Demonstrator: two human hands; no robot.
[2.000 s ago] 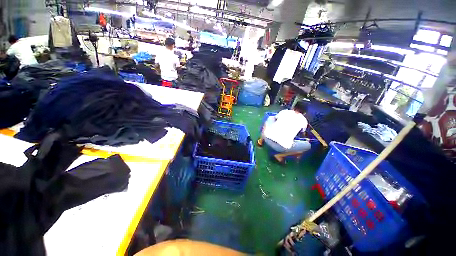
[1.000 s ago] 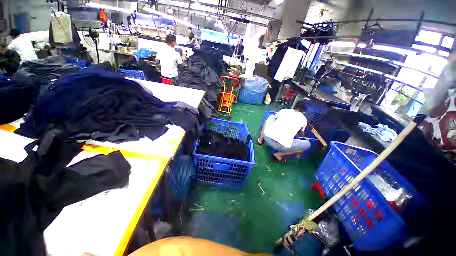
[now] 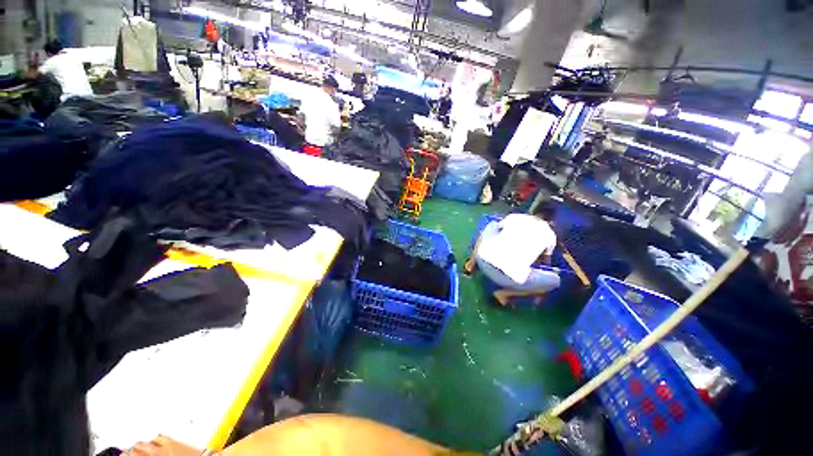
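Black garments lie bunched and spread over the left part of the white table, one limp leg- or sleeve-like part reaching right. A hand shows small at the bottom edge beside the garments, mostly cut off. It appears to be my right hand, but the side is not certain. Its grip is hidden. A large, blurred skin-coloured curve, perhaps my forearm, fills the bottom middle. My left hand is not seen.
A white table has yellow-orange edging. Dark navy garments are heaped behind. A blue crate holds dark cloth; another blue crate stands right. A long pole slants before it. A person crouches on the green floor.
The view has shifted, so the scene sits slightly lower and further right. A hand now shows at the bottom left edge. The black garments keep about the same shape.
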